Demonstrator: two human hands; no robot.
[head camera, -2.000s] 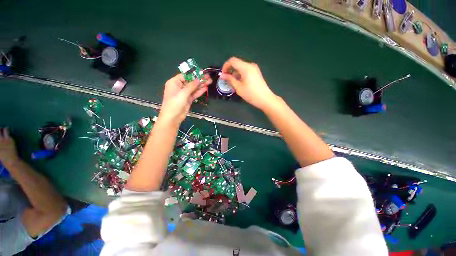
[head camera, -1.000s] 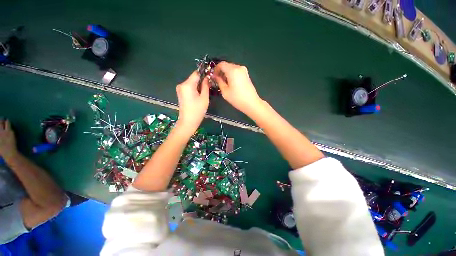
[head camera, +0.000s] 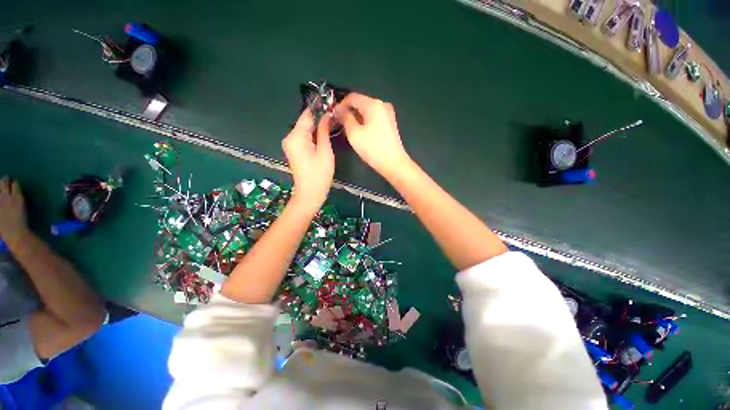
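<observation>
My left hand (head camera: 310, 156) holds a small circuit board (head camera: 322, 98) between thumb and fingers, over a black unit that is mostly hidden under the hands on the dark green belt. The board's silver and wired side shows. My right hand (head camera: 370, 132) touches it from the right, with thumb and forefinger pinched at thin wires beside the board. The fingertips are small and blurred, so the exact joint between wire and board cannot be made out.
A tangled heap of circuit boards (head camera: 316, 264) lies below the pale metal rail (head camera: 384, 198). Black units (head camera: 144, 60) sit left and right on the belt; several more (head camera: 628, 348) lie lower right near a black oblong object (head camera: 669, 376). Another person's arm (head camera: 48, 280) is at left.
The green board in my left hand is turned over and brought onto the unit. My hands have come together. The units on the belt have shifted left in view.
</observation>
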